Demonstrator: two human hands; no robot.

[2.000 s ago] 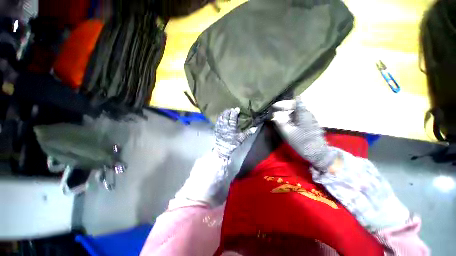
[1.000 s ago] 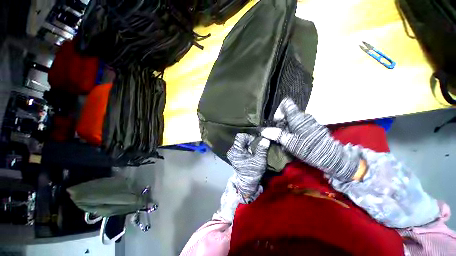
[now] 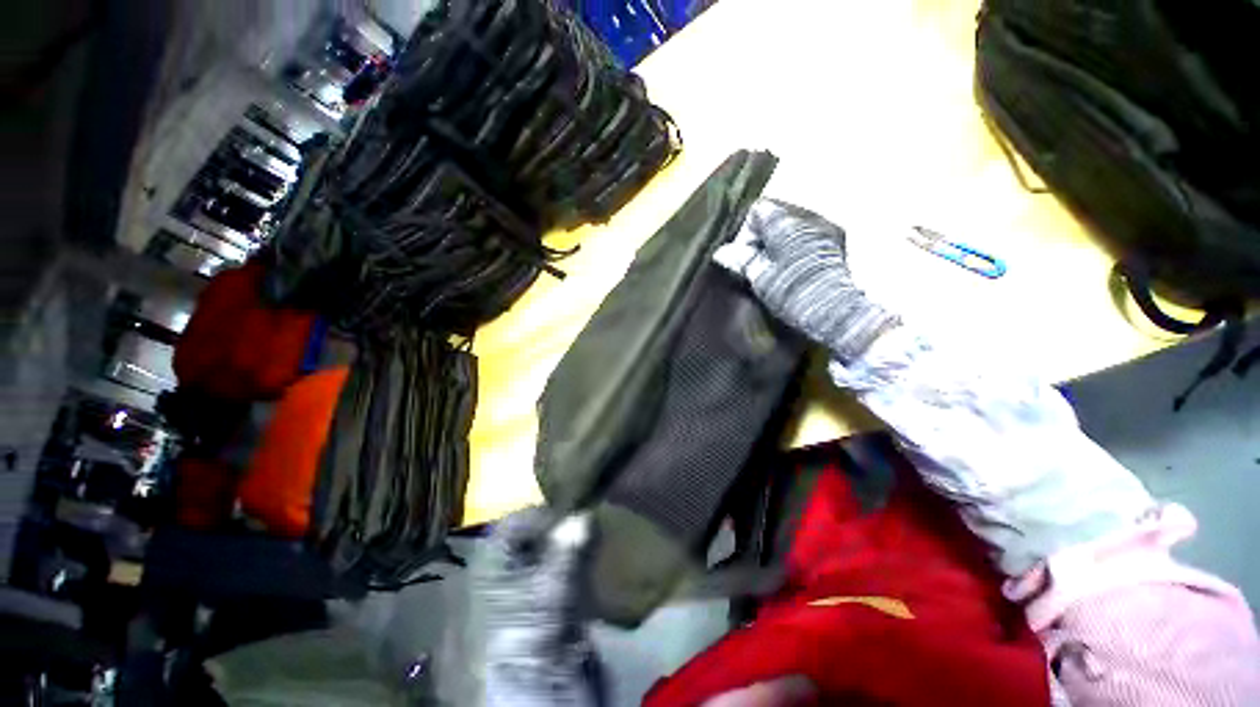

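An olive backpack [image 3: 629, 352] lies tilted at the table's front edge, with its dark mesh side [image 3: 712, 394] facing up and its lower end past the edge. My right hand [image 3: 808, 276], in a grey-white knitted glove, grips the bag's upper end near the zipper line. My left hand [image 3: 532, 594], also gloved and blurred by motion, is at the bag's lower left corner; whether its fingers hold the fabric cannot be told.
Blue-handled thread snips [image 3: 960, 253] lie on the yellow table [image 3: 843, 83]. A dark olive backpack [image 3: 1119, 138] with a hanging strap is at the right. Stacks of folded olive bags [image 3: 401, 449] stand at the left, with orange bundles [image 3: 297, 449] beside them.
The backpack has turned to show more of its mesh side. My right hand has moved up from the lower corner to the bag's upper end. My left hand has moved down and left.
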